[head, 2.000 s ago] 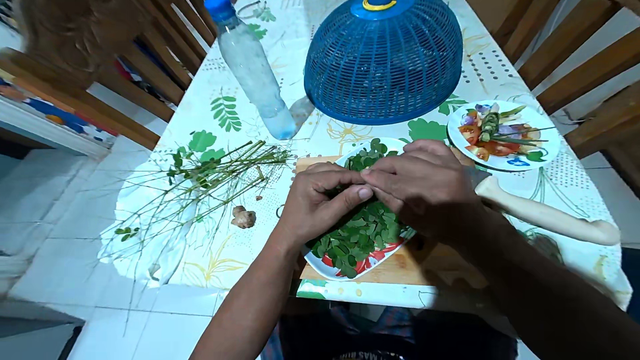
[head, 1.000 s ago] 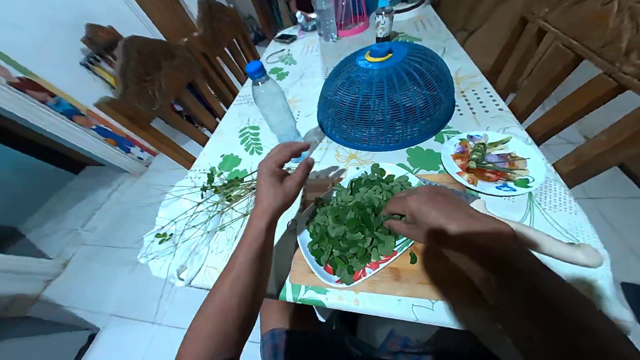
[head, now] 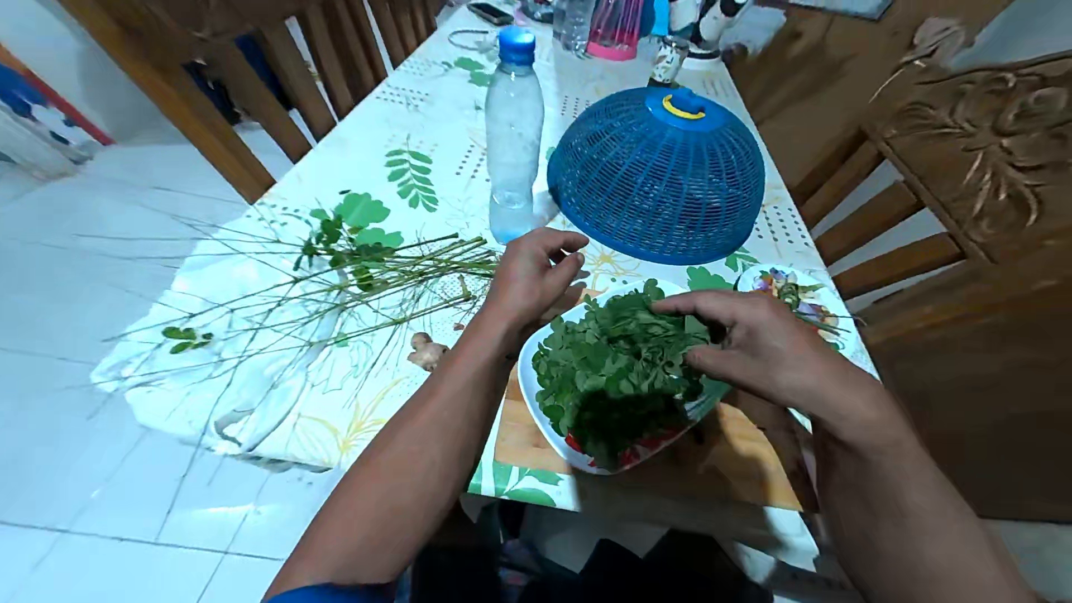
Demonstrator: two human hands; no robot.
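Observation:
A white plate (head: 536, 402) with a red pattern is heaped with small green leaves (head: 620, 360) and rests on a wooden cutting board (head: 737, 452). My right hand (head: 745, 343) is at the heap's right side, thumb and fingers apart, fingertips touching the leaves. Just beyond the plate's upper left edge, my left hand (head: 540, 272) is raised with its fingers apart and nothing seen in it. Bare green stems (head: 402, 276) lie spread to the left, a few leaves still on them. A piece of ginger root (head: 427, 352) sits near my left forearm.
A plastic bottle with a blue cap (head: 512, 134) stands behind my left hand, beside a blue mesh food cover (head: 657, 176). Partly behind my right hand is a plate of cut vegetables (head: 796, 297). Wooden chairs (head: 946, 184) flank the table; a phone (head: 490, 12) lies at its far end.
My hands were together over the leaves two seconds ago and are now apart. Since one second ago, my right hand has stayed at the leaves and my left beside the plate. The view has shifted.

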